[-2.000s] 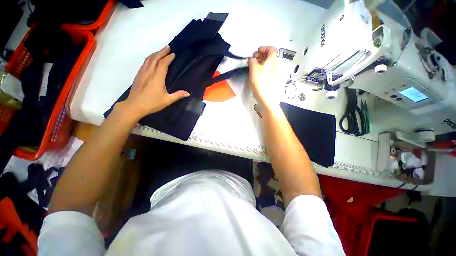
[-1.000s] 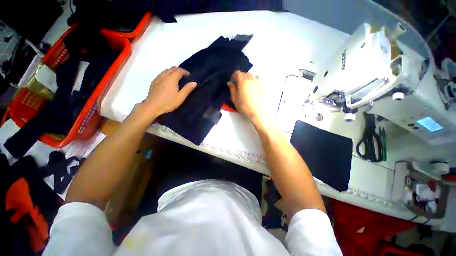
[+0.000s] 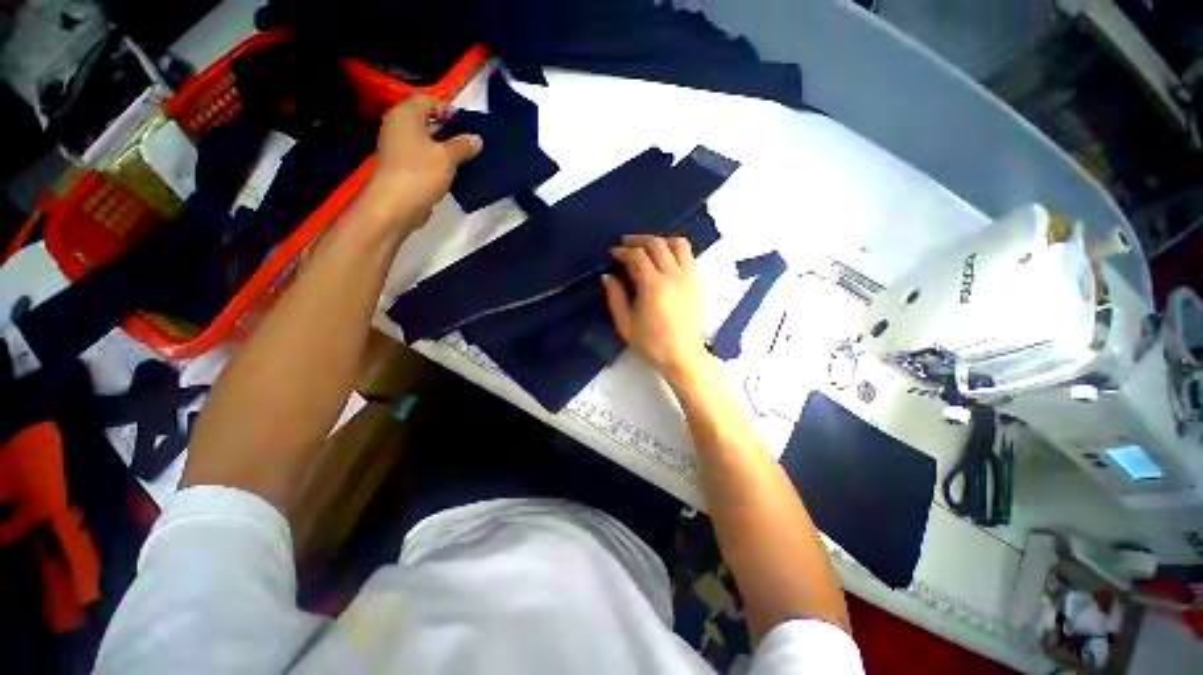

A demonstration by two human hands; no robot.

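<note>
Dark garment panels (image 3: pixel 554 251) lie overlapped on the white table, with a thin pale line along one edge and a greyish end at the upper right. My right hand (image 3: pixel 660 301) rests on the panels near that end, fingers slightly bent; whether it grips cloth is unclear. My left hand (image 3: pixel 425 156) holds a smaller dark cloth piece (image 3: pixel 508 156) between thumb and fingers, beside the basket's rim. A dark narrow strip (image 3: pixel 752 306), bent at its upper end, lies between my right hand and the machine. A dark rectangular piece (image 3: pixel 860 488) lies near the table's front edge.
The white sewing machine (image 3: pixel 1009 310) stands at the right. Black shears (image 3: pixel 976 477) and a small parts box (image 3: pixel 1075 613) lie near it. Orange baskets (image 3: pixel 284 270) with dark pieces are at the left. A dark cloth pile (image 3: pixel 647 46) lies along the far edge.
My left hand has moved away from the panels toward the basket and now holds a smaller dark piece. The panels lie flatter. The bent strip now lies separately on the table; the orange patch no longer shows.
</note>
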